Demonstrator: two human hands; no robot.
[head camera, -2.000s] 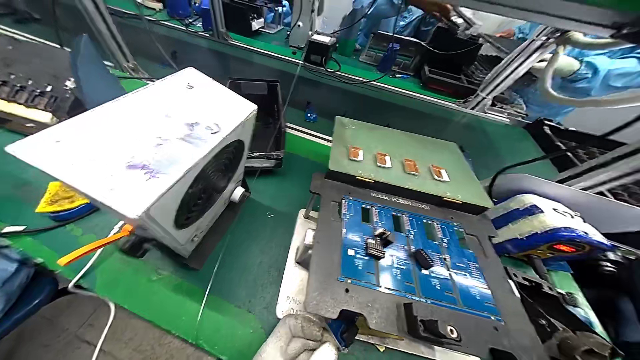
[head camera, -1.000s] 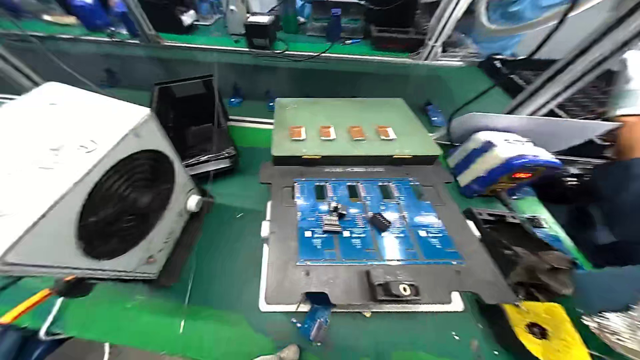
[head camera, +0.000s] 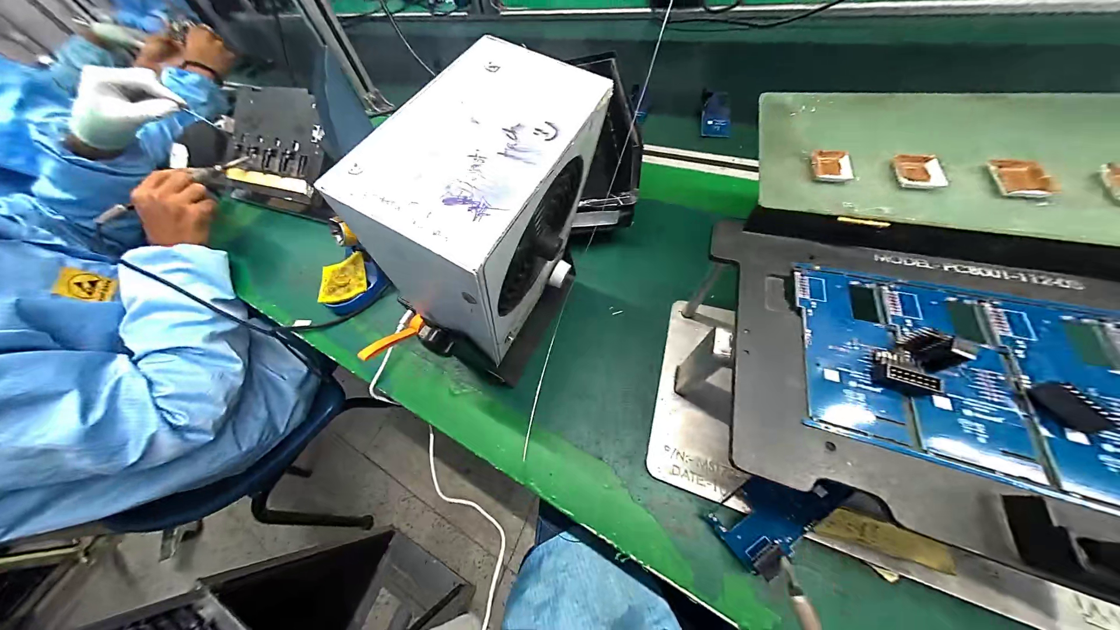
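Observation:
A pale, narrow shape, apparently a fingertip of my left hand (head camera: 801, 600), shows at the bottom edge against a small blue circuit board (head camera: 770, 523); its grip is hidden. My right hand is out of view. The small board lies partly under the front edge of a dark fixture plate (head camera: 774, 385). This plate holds a panel of blue circuit boards (head camera: 862, 407), with black pin-header connectors (head camera: 908, 376) and another black connector (head camera: 1069, 407) on top. Behind it is the fixture's green lid (head camera: 945, 118), bearing several brown-and-white pads (head camera: 919, 171).
A white box-shaped fan unit (head camera: 464, 149) stands left of the fixture, with a black tray (head camera: 612, 140) behind it. A co-worker in blue sits at the left, one gloved hand (head camera: 118, 105) over a black fixture. A yellow sponge (head camera: 342, 278) lies nearby. A white cable hangs past the bench edge.
The view has swung left, bringing the co-worker into sight. The gloved hand seen beside the small board two seconds ago now shows at most a fingertip.

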